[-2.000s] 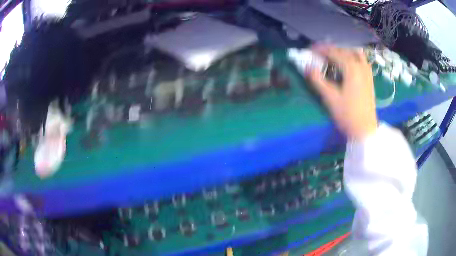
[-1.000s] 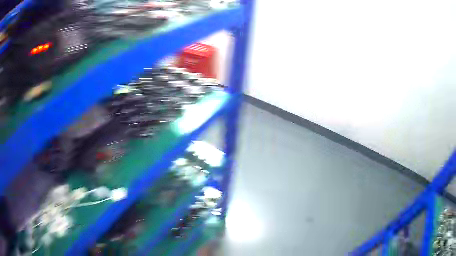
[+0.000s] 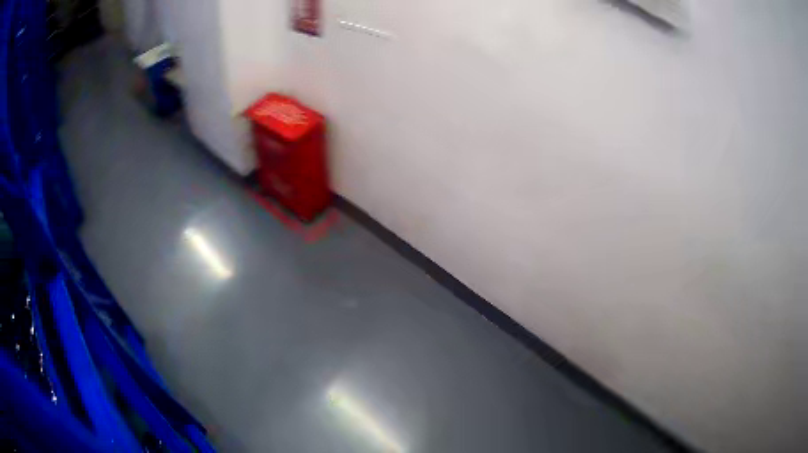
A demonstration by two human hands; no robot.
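Note:
Neither of my hands is in view. Nearest in front of me are the glossy grey floor [image 3: 266,318] and, along the left edge, the blue metal frame of a rack [image 3: 80,336], bent and blurred by the lens. Small dark and shiny items show between its bars at the lower left, too blurred to name.
A red box-shaped bin [image 3: 292,159] stands against the white wall [image 3: 532,177], with red marking on the floor around its base. Farther back at the upper left is a blue object with a pale top [image 3: 162,78]. A dark skirting runs along the wall.
My right hand, seen at the green shelf two seconds ago, is out of view. The view has turned from the rack shelves to the floor and wall; the rack is now at the left edge.

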